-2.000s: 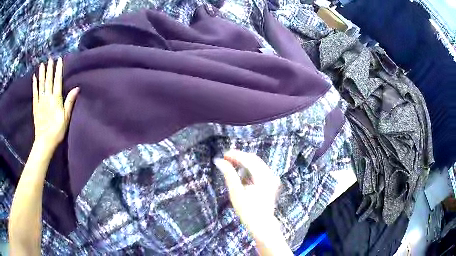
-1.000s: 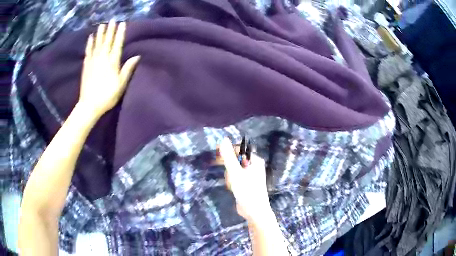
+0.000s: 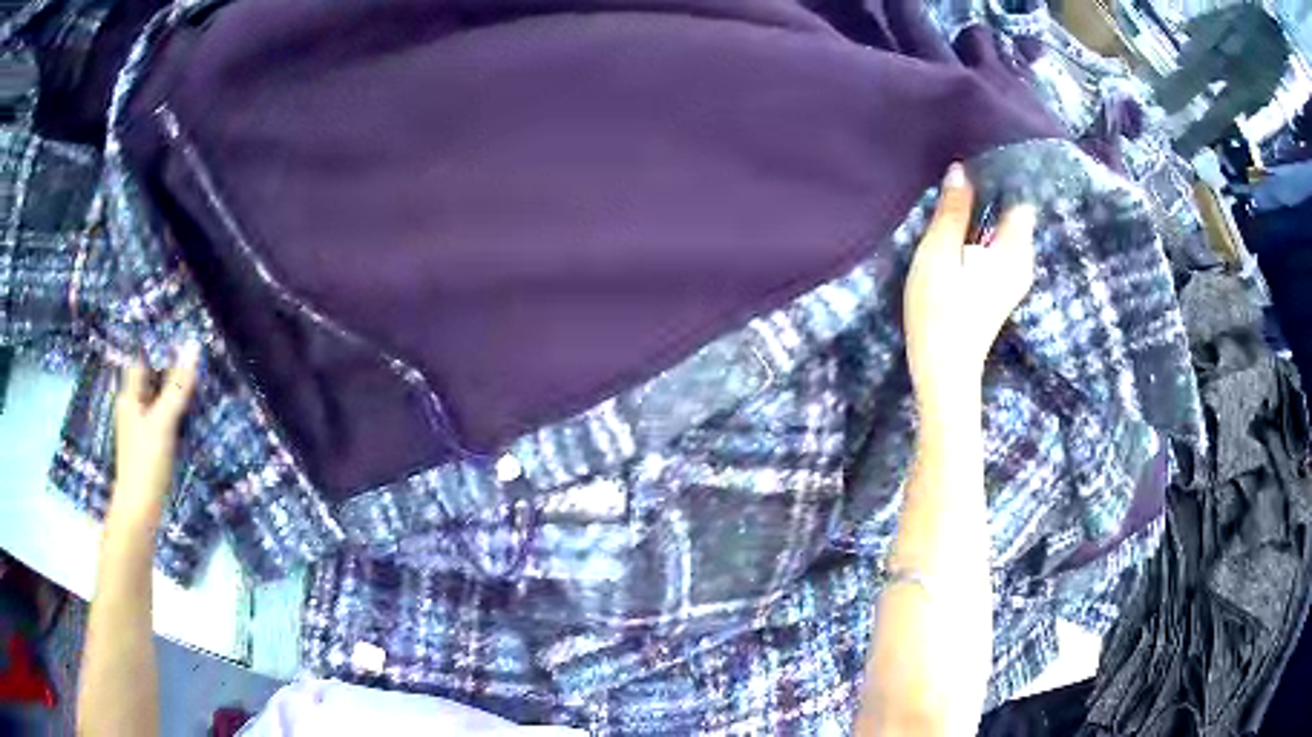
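Note:
The plaid jacket (image 3: 748, 475) lies spread in front of me with its purple inner side (image 3: 576, 216) up, bordered by a plaid edge. A thin pale line crosses the purple at the left. A small white dot shows near the lower purple edge. My left hand (image 3: 156, 396) is at the jacket's left plaid edge, its fingertips on the fabric. My right hand (image 3: 974, 274) is at the upper right plaid edge. Dark thread snips (image 3: 986, 228) with a small red glint show between its thumb and fingers. Whether it also pinches the fabric is hard to tell.
Grey speckled garments (image 3: 1237, 533) hang in a heap at the right. A white table edge (image 3: 43, 497) shows at the lower left, with something red (image 3: 22, 670) beyond it. Pale cloth (image 3: 389, 713) is at the bottom. Dark blue material is at the far right.
My left hand has moved off the purple area to the left plaid edge. My right hand has moved up and right with the snips. The purple side is spread flatter.

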